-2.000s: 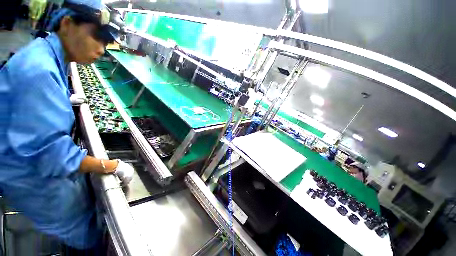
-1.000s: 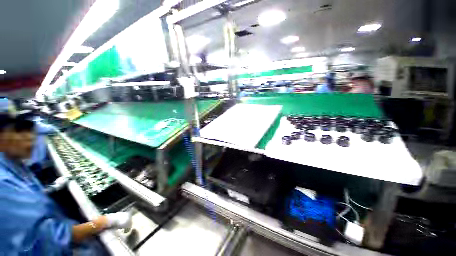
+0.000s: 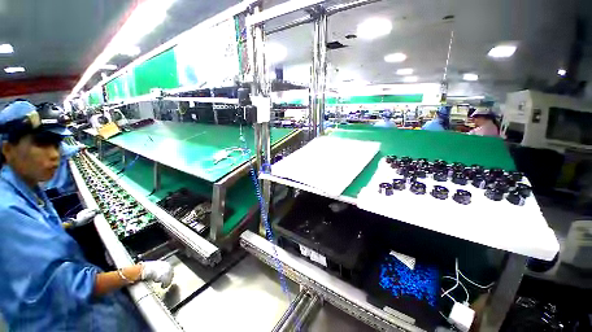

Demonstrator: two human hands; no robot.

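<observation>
Neither of my hands is in view. Nearest in front of me is the bare metal bed point(image 3: 237, 292) between the conveyor rails point(image 3: 311, 280). A black bin point(image 3: 321, 240) with dark pieces sits under the shelf. To its right is a black bin holding bright blue components point(image 3: 407, 280). Black round components point(image 3: 462, 196) stand in rows on white foam point(image 3: 448, 224) on the green-topped shelf. A white foam sheet point(image 3: 324, 162) lies to their left. The coiled blue cord point(image 3: 265, 217) hangs down past the rail.
A coworker in blue point(image 3: 45, 240) stands at left, one gloved hand point(image 3: 157, 272) on the near rail. Circuit boards point(image 3: 110, 198) line the conveyor at left. A metal post point(image 3: 262, 130) rises by the shelf. A white plug adapter point(image 3: 461, 315) lies at lower right.
The view has turned right and levelled, bringing the white adapter and right-hand area into view. The coworker appears further left, and the face now points more towards me.
</observation>
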